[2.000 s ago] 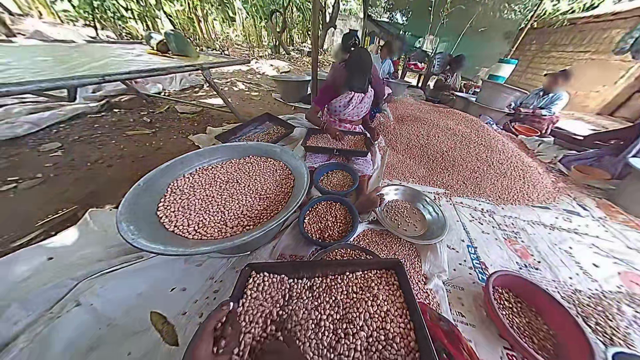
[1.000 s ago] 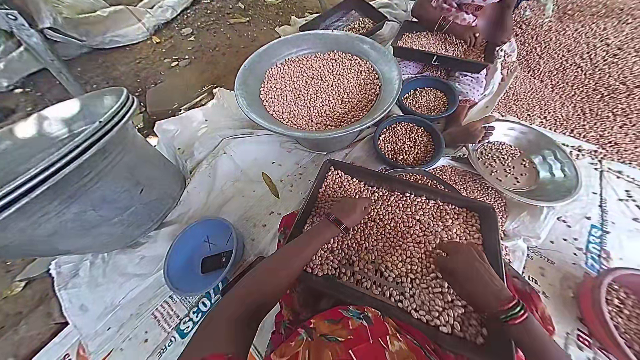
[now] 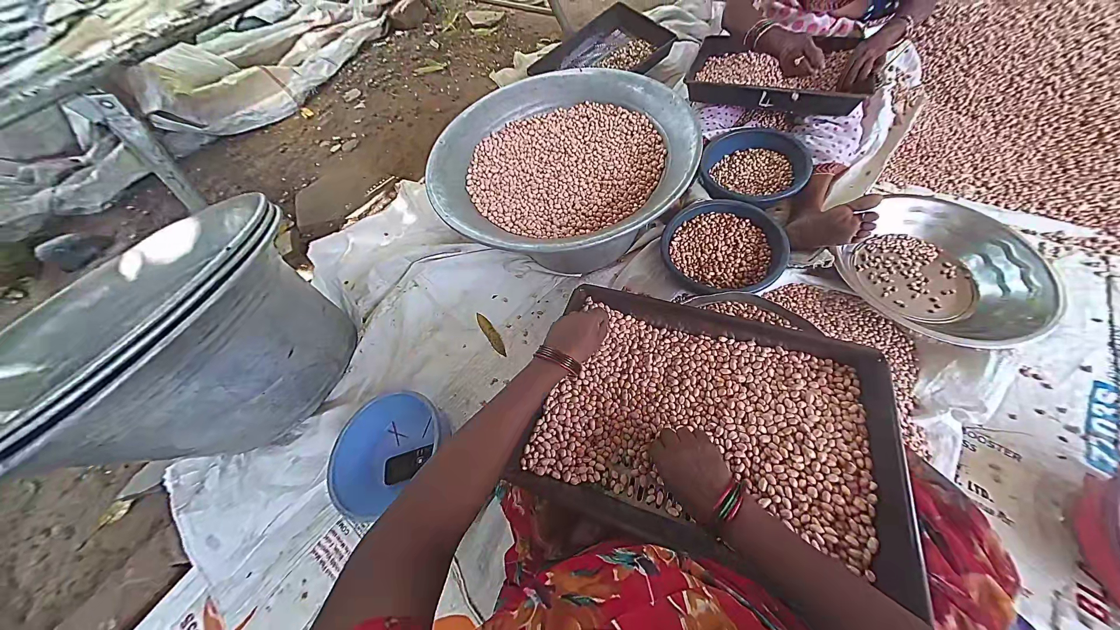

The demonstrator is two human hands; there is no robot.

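Observation:
On my lap lies a dark rectangular tray (image 3: 892, 490) filled with pinkish-brown nuts (image 3: 744, 394). My left hand (image 3: 577, 334) rests at the tray's upper left corner, its fingers curled down against the nuts and rim; what they hold, if anything, is hidden. My right hand (image 3: 691, 464) lies on the nuts near the tray's close edge, knuckles up, with fingertips hidden. Just beside it the slotted tray bottom shows between scattered nuts. Bangles circle both wrists.
Beyond the tray stand a wide metal basin (image 3: 446, 192) of nuts, two blue bowls (image 3: 674, 262) and a steel dish (image 3: 1032, 297). Large metal basins (image 3: 262, 359) and a blue bowl (image 3: 350, 455) holding a dark device are left. Another person's hands (image 3: 792, 52) work over a tray.
The view has tilted down since the first frame. Since one second ago, my right hand has moved left across the tray, towards its near edge. My left hand stays near the upper left corner.

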